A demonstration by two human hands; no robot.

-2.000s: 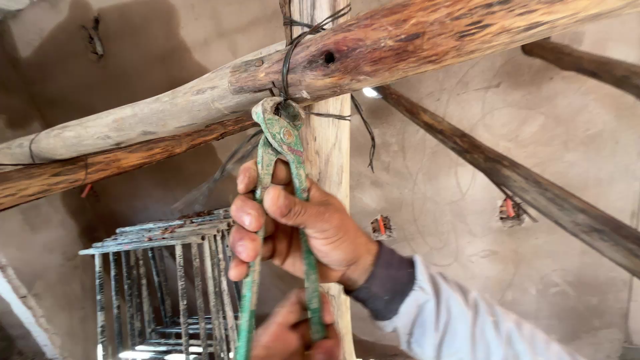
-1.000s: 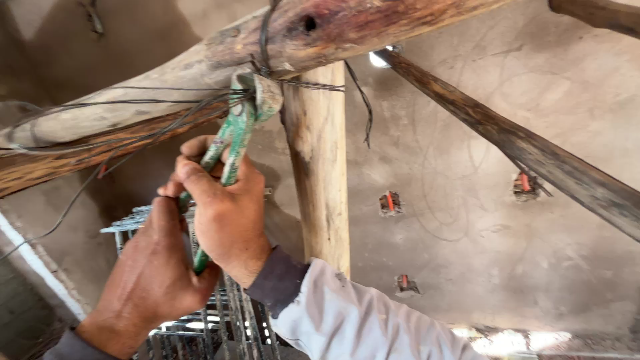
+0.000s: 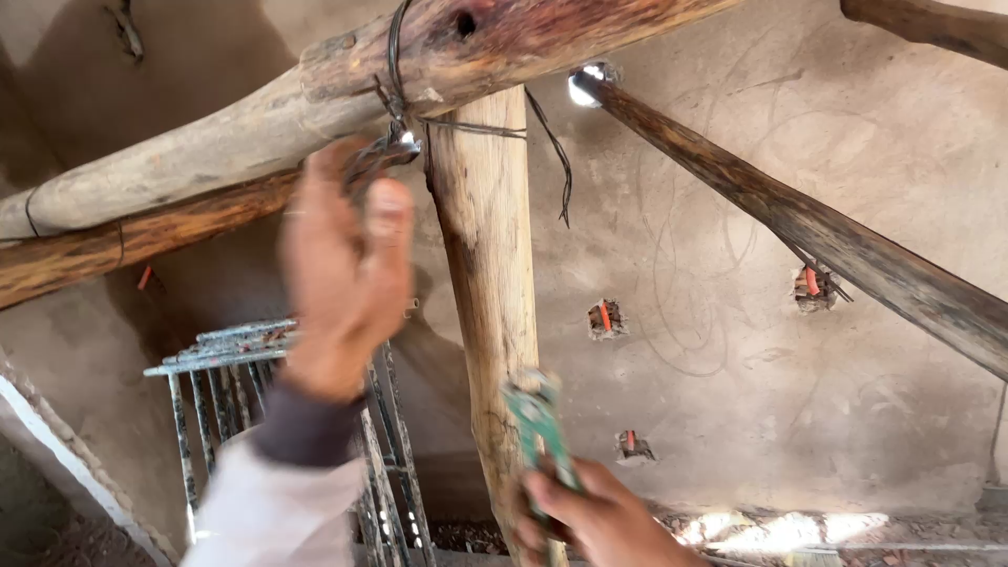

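My left hand [image 3: 342, 268] is raised at the joint of the wooden poles, blurred, with thumb and fingers apart around a bundle of dark tie wire [image 3: 382, 153]. Whether it grips the wire is unclear. The wire loops around the thick upper log [image 3: 504, 39], and strands cross the top of the upright wooden post [image 3: 496, 236]. Lower down, my right hand [image 3: 587, 516] holds green-handled end-cutting pincers [image 3: 543, 425] by the handles, with the worn jaws pointing up in front of the post, away from the wire.
A lower pole [image 3: 197, 224] runs to the left beneath the grey one. A slanting pole [image 3: 787, 205] enters the plastered wall [image 3: 709, 276] at right. Metal frames [image 3: 228, 358] stand at lower left. Wall holes with orange conduit [image 3: 605, 316] lie behind. A loose wire end [image 3: 561, 157] hangs beside the post.
The pincers, earlier at the wire joint with both hands on them, are now low in my right hand. My left hand has left them and moved up to the wire.
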